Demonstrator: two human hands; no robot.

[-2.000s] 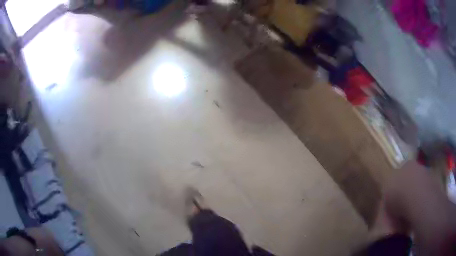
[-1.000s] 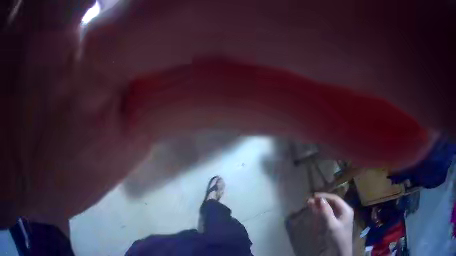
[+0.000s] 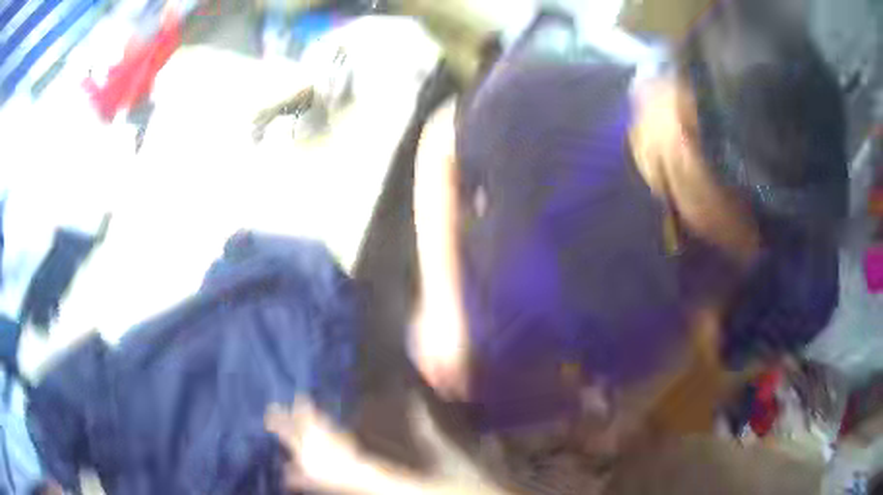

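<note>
The picture is strongly blurred. A crumpled heap of navy fabric [image 3: 223,358] lies at the lower left, over the near part of a pale, overexposed table [image 3: 242,184]. My right hand [image 3: 319,450] comes in from the bottom edge and touches or overlaps the right side of the fabric. Its fingers look partly spread, but blur hides whether they grip the cloth. My left hand cannot be made out.
A person in a purple garment [image 3: 581,251] stands close by, right of the table, with bare forearms visible. A dark-clothed shape [image 3: 775,174] is beyond at the right. A red cloth [image 3: 140,68] lies at the table's far left. Mixed coloured pieces are at the lower right.
The view has swung from the floor and my legs to the table. The large red-edged shape is gone from the foreground. The navy fabric heap and the person in purple have come into view.
</note>
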